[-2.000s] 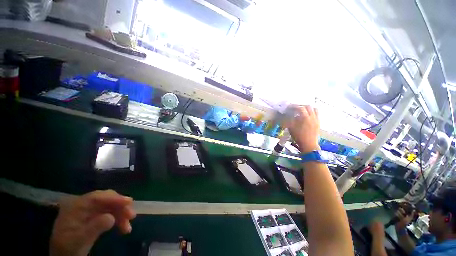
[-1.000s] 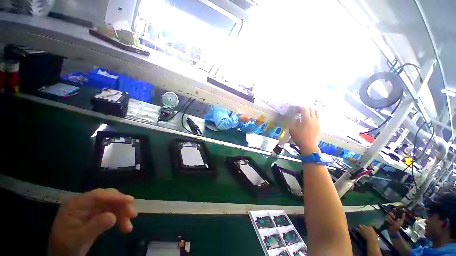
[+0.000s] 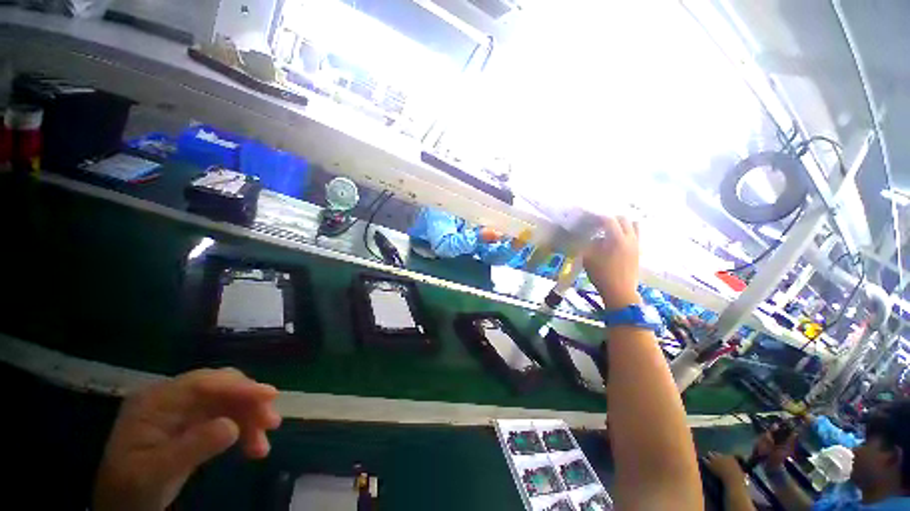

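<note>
My left hand (image 3: 185,434) is at the lower left above the near bench, fingers loosely curled and apart, holding nothing. My right hand (image 3: 614,261), with a blue wristband, is raised to the edge of the overhead shelf (image 3: 379,178). A blurred pale thing is at its fingertips; glare hides whether it is held. An open tablet unit (image 3: 324,493) lies below, cut off by the bottom edge, with a small gold tab at its top right. A white board tray (image 3: 506,451) with green and dark circuit boards in its cells lies left of my right forearm.
Several open tablets in black foam trays, one here (image 3: 251,301), lie on the green belt behind a pale rail (image 3: 399,407). Blue bins (image 3: 271,170), a black block (image 3: 222,193) and a round white device (image 3: 341,194) stand behind. A person in blue (image 3: 883,454) works at right.
The view has shifted slightly. My two hands keep nearly the same places and poses. The person at right has moved their hands and head.
</note>
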